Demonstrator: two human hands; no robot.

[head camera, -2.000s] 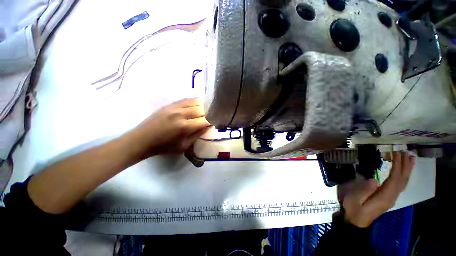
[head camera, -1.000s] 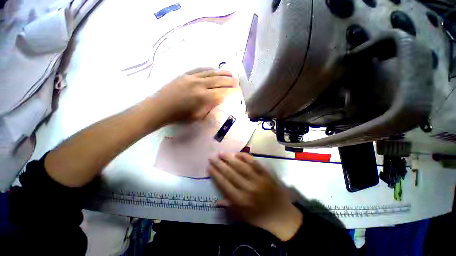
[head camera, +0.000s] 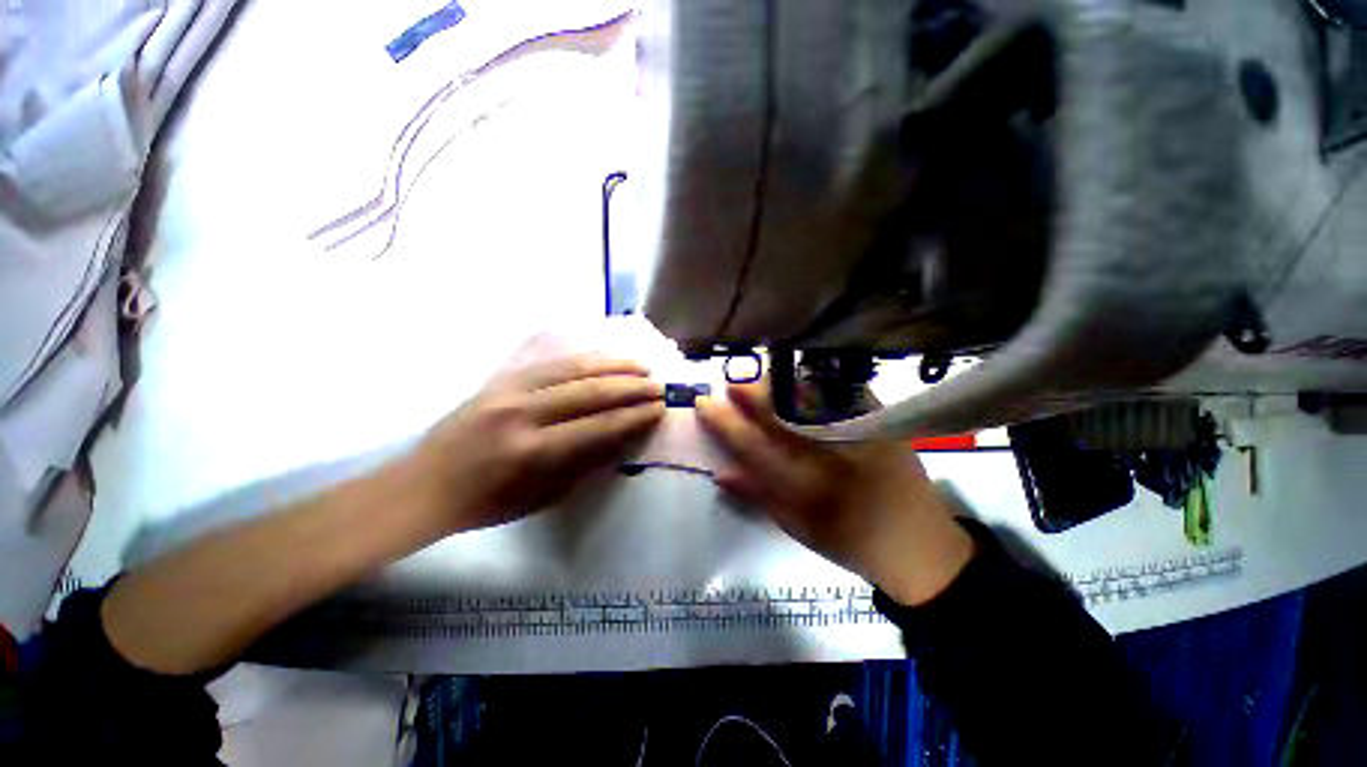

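A small dark label (head camera: 688,396) lies on a pale pink fabric piece (head camera: 670,441) at the left side of the sewing machine head (head camera: 840,180). My left hand (head camera: 547,427) lies on the fabric, its fingertips at the label's left end. My right hand (head camera: 817,480) lies on the fabric's right part, its fingertips at the label's right end, partly under the head. Both hands press the fabric flat. The presser foot and needle are hidden. Much of the fabric is covered by the hands.
Pale garment panels (head camera: 75,165) hang at the left edge. A blue-dark strip (head camera: 426,30) lies upper left. A black phone (head camera: 1073,477) and keys with a green piece (head camera: 1195,510) lie right. A ruler (head camera: 600,611) runs along the front edge. Blue crates (head camera: 1229,689) stand below.
The fabric and label have turned, so the label now lies nearly level. My right hand has moved up and right to the label's right end; my left hand has moved down to its left end.
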